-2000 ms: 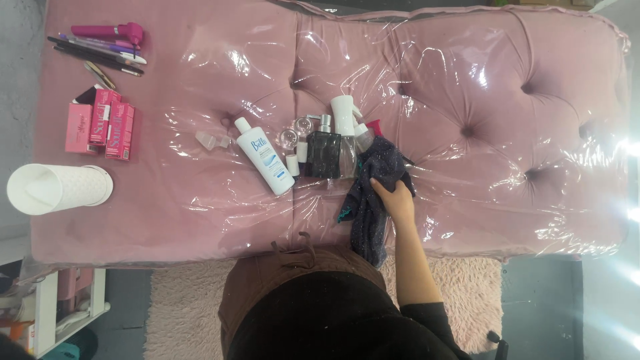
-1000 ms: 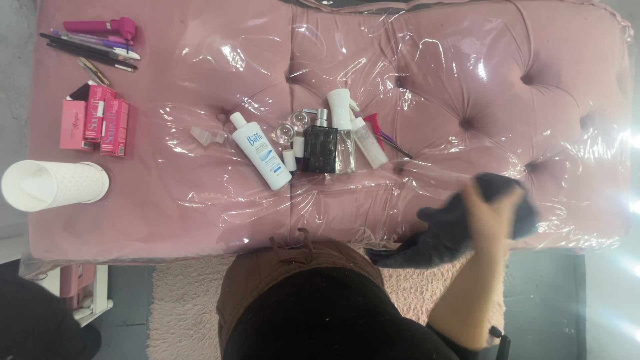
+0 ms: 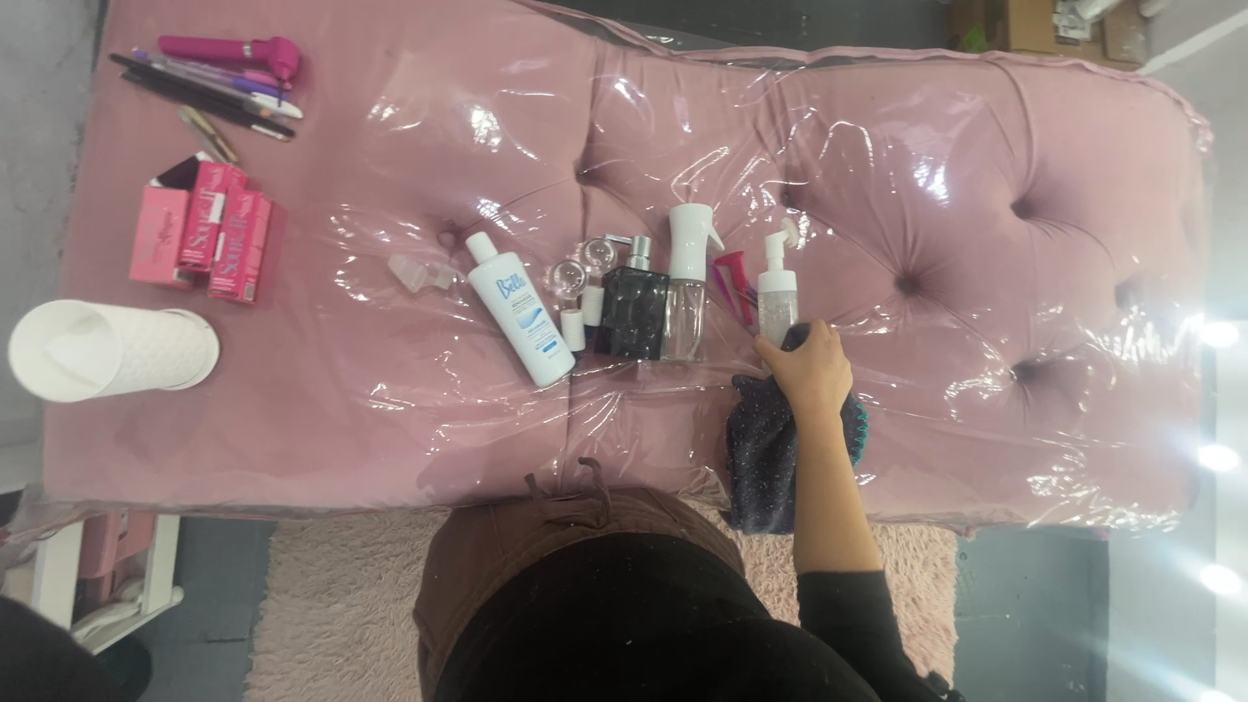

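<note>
My right hand (image 3: 811,370) grips a dark speckled cloth (image 3: 762,458) with a teal stitched edge, and its fingers touch the lower end of a clear foam pump bottle (image 3: 777,304). Left of that bottle lie pink and purple tools (image 3: 736,285), a clear spray bottle with a white head (image 3: 690,244), a black pump bottle (image 3: 634,312) and two small glass-domed items (image 3: 568,280). A white lotion bottle (image 3: 522,312) lies tilted farther left, beside a small clear plastic piece (image 3: 421,274). My left hand is out of view.
Clear plastic covers the pink tufted bed (image 3: 975,409). On its left end are a white textured canister (image 3: 146,349), pink boxes (image 3: 213,229), pens (image 3: 205,95) and a magenta handheld device (image 3: 229,51). A white trolley (image 3: 107,575) stands at lower left, and a pink rug (image 3: 331,604) lies below.
My right hand, over the bed's right part with the cloth a second ago, has come back left to the foam bottle. That bottle has moved right, away from the spray bottle, and stands apart from it.
</note>
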